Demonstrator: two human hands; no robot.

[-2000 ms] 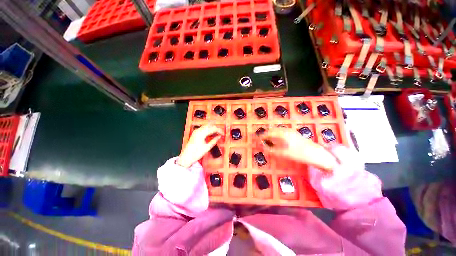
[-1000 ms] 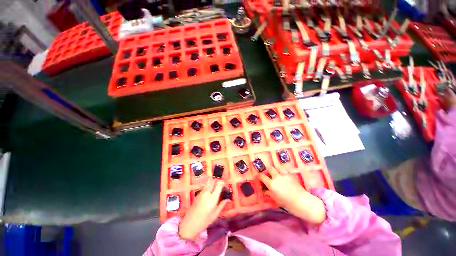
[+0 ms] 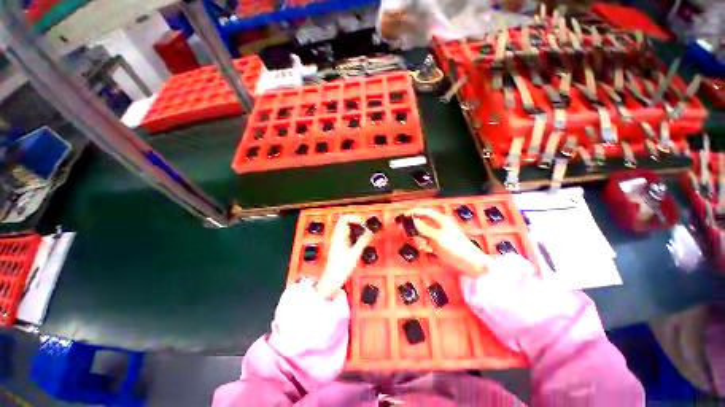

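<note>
An orange-red compartment tray (image 3: 389, 350) lies in front of me, with dark square watch heads in many pockets. Several nearest-row pockets are bare around one watch head (image 3: 413, 330). My left hand (image 3: 342, 256) is over the tray's far left part, its fingertips on a dark watch head (image 3: 357, 232). My right hand (image 3: 447, 240) is over the far middle, thumb and fingers around another dark watch head (image 3: 409, 226), which looks tilted. My hands and pink sleeves hide some pockets.
A second filled red tray (image 3: 318, 155) sits on a raised green board (image 3: 310, 188) beyond. Stacked red trays with strapped watches (image 3: 525, 119) stand far right. White paper (image 3: 576, 246) and a small red box (image 3: 641, 200) lie right. A metal upright (image 3: 171, 171) slants at left.
Both hands have moved from the tray's near rows to its far row. More bare pockets show in the nearest row. The view has shifted, and the other person's pink sleeve at right is gone.
</note>
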